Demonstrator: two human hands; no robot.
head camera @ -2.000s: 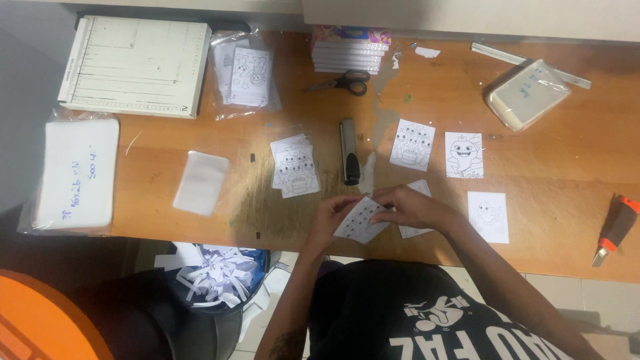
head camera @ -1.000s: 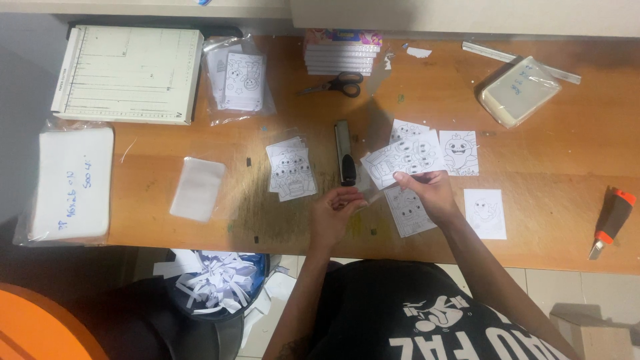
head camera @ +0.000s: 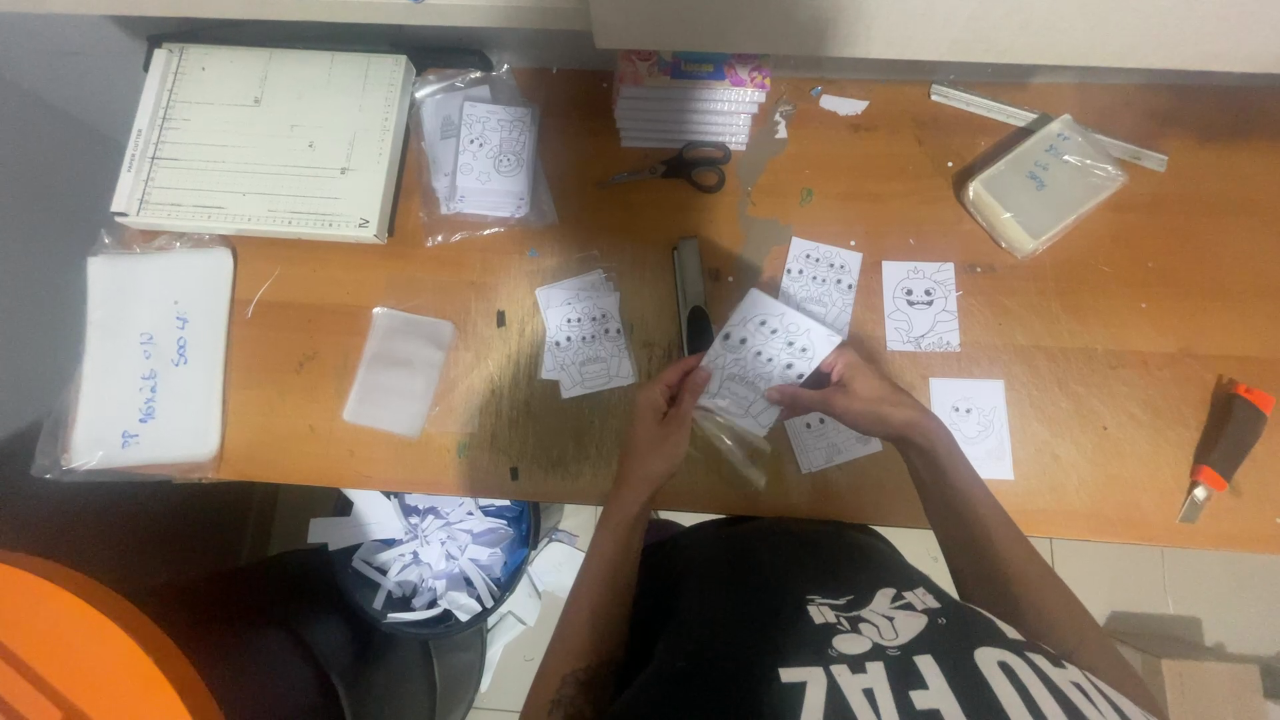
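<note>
Both my hands hold a printed coloring card [head camera: 762, 352] above the wooden table. My left hand [head camera: 668, 415] pinches its left edge, and a clear plastic sleeve [head camera: 735, 445] hangs below the card beside those fingers. My right hand [head camera: 850, 395] grips the lower right, thumb on top. Partly beneath the held card lie a coloring card [head camera: 822, 275] above and more cards [head camera: 830, 445] below. Two single cards [head camera: 921, 306] [head camera: 970, 428] lie to the right. A loose pile of cards [head camera: 588, 340] and a stack of clear sleeves [head camera: 398, 372] are to the left. A stapler [head camera: 692, 295] stands just behind my left hand.
At the back are a paper cutter [head camera: 270, 140], bagged cards [head camera: 492, 155], scissors [head camera: 690, 168], a stack of booklets [head camera: 690, 100] and a bagged sleeve pack [head camera: 1045, 185]. A utility knife [head camera: 1228, 445] lies far right. A bin of paper strips [head camera: 440, 560] stands below the front edge.
The held card has turned and moved toward my left hand since one second ago. My left hand, apart from the card then, now grips its edge.
</note>
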